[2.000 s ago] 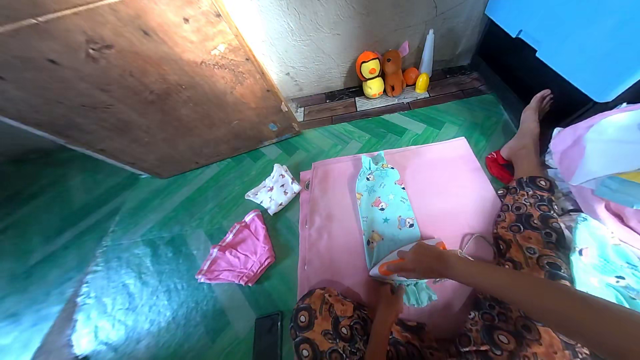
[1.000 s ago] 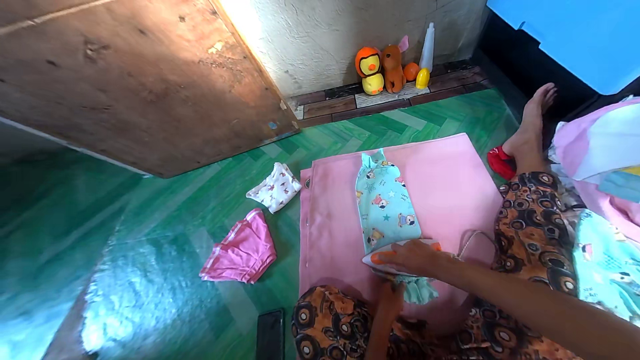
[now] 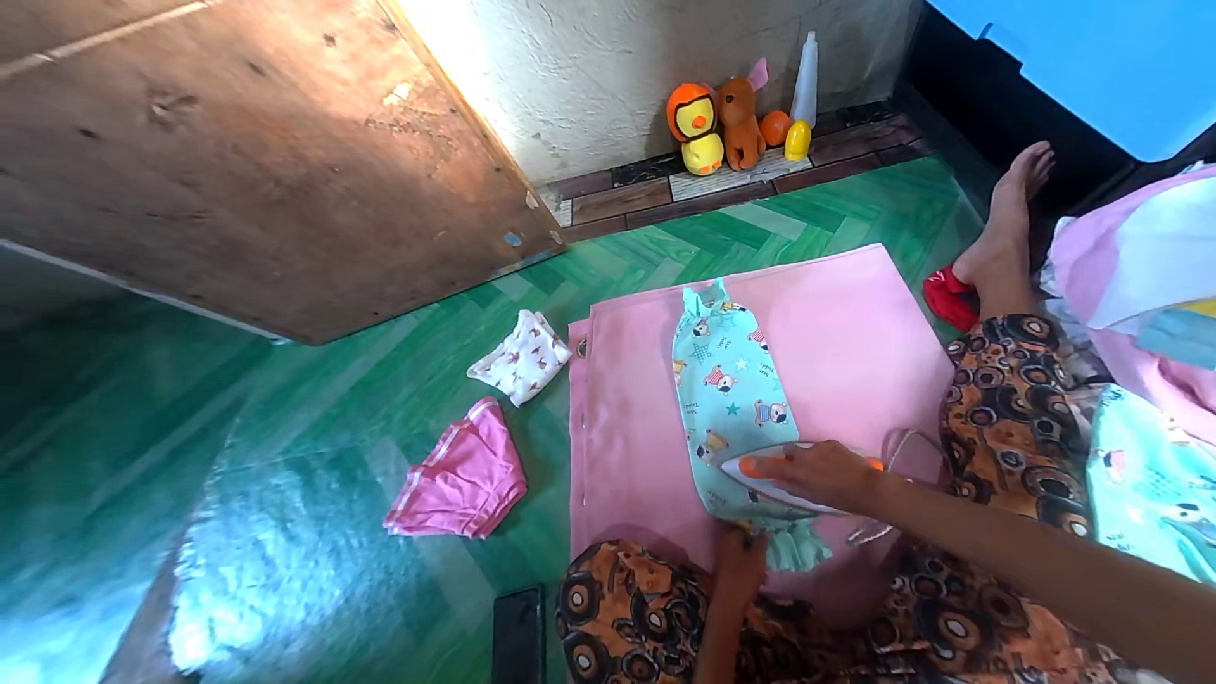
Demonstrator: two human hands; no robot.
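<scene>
My right hand (image 3: 829, 473) is closed around the handle of a white and orange clothes iron (image 3: 787, 480). The iron rests on the lower part of a mint-green printed child's garment (image 3: 730, 380), its tip toward the left. That garment lies lengthwise on a folded pink cloth (image 3: 632, 418). Near its ruffled lower end, my left hand (image 3: 741, 556) touches the edge of the fabric; its fingers are partly hidden, so the grip is unclear. The iron's cord (image 3: 917, 446) curls on the pink cloth to the right of the iron.
On the green floor at left lie a white printed folded garment (image 3: 522, 359), pink shorts (image 3: 461, 475) and a black phone (image 3: 519, 632). Stuffed toys (image 3: 701, 133) stand by the wall. Piled clothes (image 3: 1140, 275) lie right, beside my leg and a red item (image 3: 950, 299). A wooden panel (image 3: 266, 161) stands upper left.
My right hand and the iron have shifted over the garment's lower part, and the iron's tip now points more to the left. My left hand stays near the ruffled end.
</scene>
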